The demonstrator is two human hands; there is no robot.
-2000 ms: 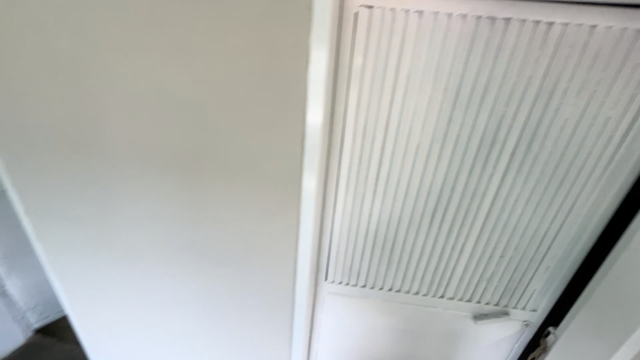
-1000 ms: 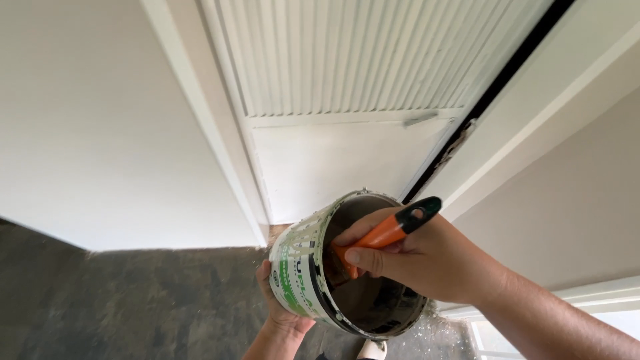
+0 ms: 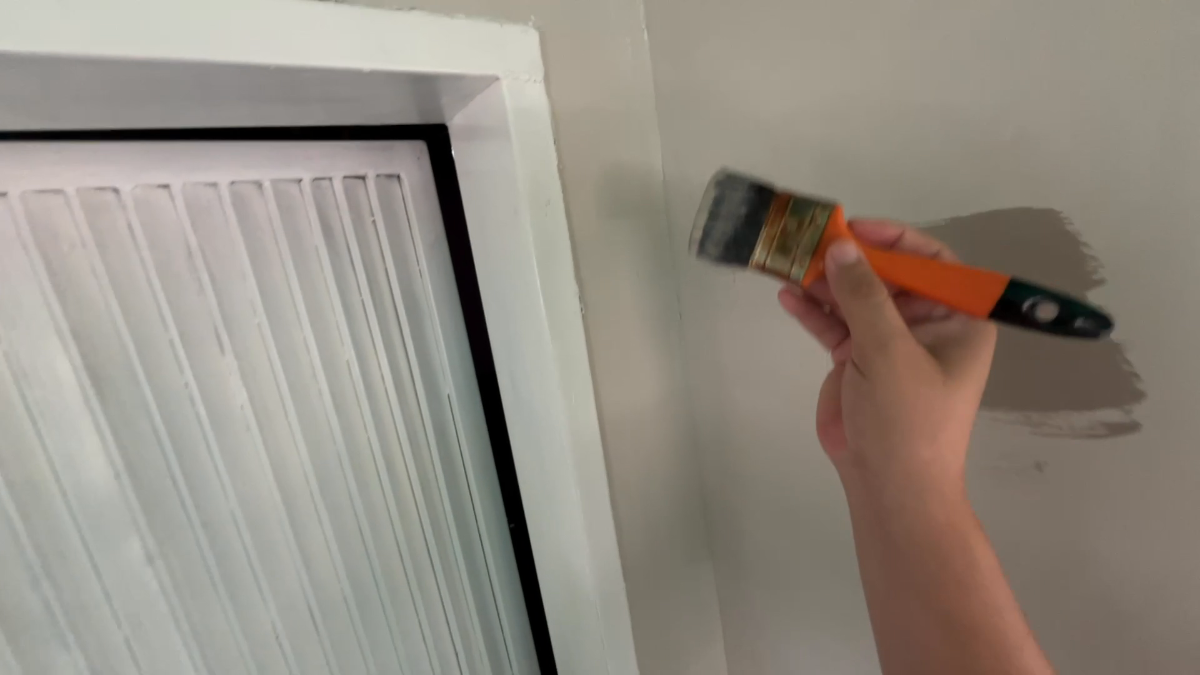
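Observation:
My right hand (image 3: 900, 347) grips a flat paintbrush (image 3: 937, 277) by its orange handle with a dark green end. The brush's dark, wet-looking bristles point left, toward the inside corner of the wall beside the door frame. Behind my hand, a patch of darker brown-grey paint (image 3: 1055, 375) with ragged right edges lies on the lighter grey-beige wall (image 3: 937, 103). Whether the bristles touch the wall I cannot tell. My left hand is out of view, and so is the paint bucket.
On the left stands a white door with vertical slats (image 3: 234, 394), edged by a dark gap. A white door frame (image 3: 553, 375) surrounds it, its top corner near the upper middle. A narrow strip of wall (image 3: 637, 450) runs between frame and corner.
One second ago my right hand held the brush in the bucket, which my left hand supported. Now the brush is out and up by the wall. The view has swung up and right.

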